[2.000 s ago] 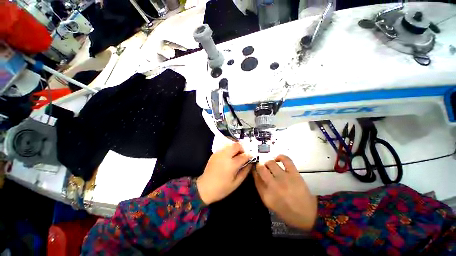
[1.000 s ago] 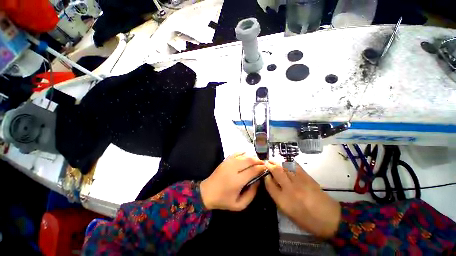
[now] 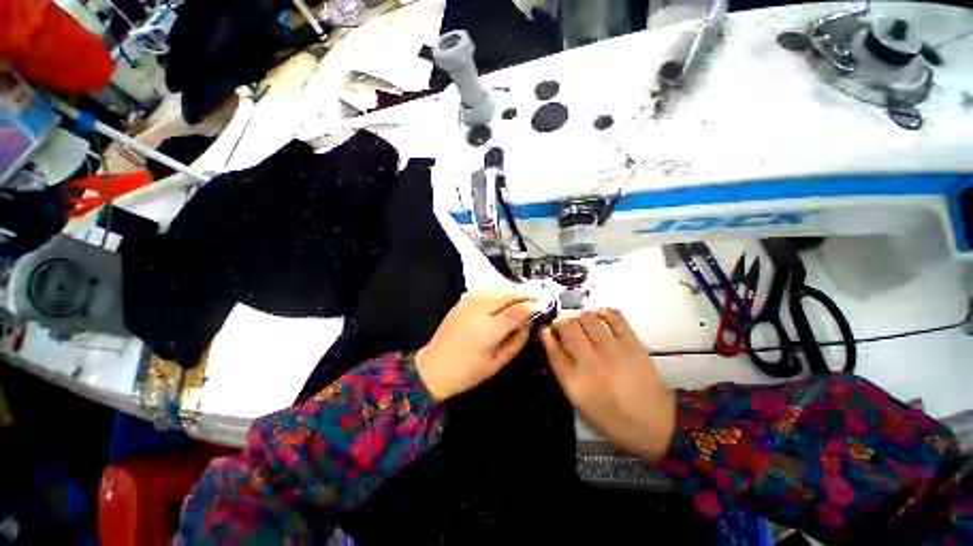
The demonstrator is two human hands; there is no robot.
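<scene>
A black garment panel (image 3: 485, 453) hangs over the table's front edge below my hands. My left hand (image 3: 475, 341) pinches its upper edge, with a small pale bit showing at the fingertips. My right hand (image 3: 610, 373) holds the same edge just to the right, fingers bent. Both hands are just in front of the presser foot area (image 3: 533, 272) of the white sewing machine (image 3: 726, 139). The fingers partly hide the held edge, and the needle cannot be made out. More black cut pieces (image 3: 267, 235) lie left of the machine.
Black-handled scissors (image 3: 819, 325) and red and blue snips (image 3: 734, 309) lie under the machine arm. A ruler strip (image 3: 624, 469) runs along the front edge. A round grey device (image 3: 64, 286) sits at the left. A red stool (image 3: 144, 501) is below the table.
The view swung right and back. Both hands stay together at the cloth edge in front of the presser foot, and their grip looks much the same.
</scene>
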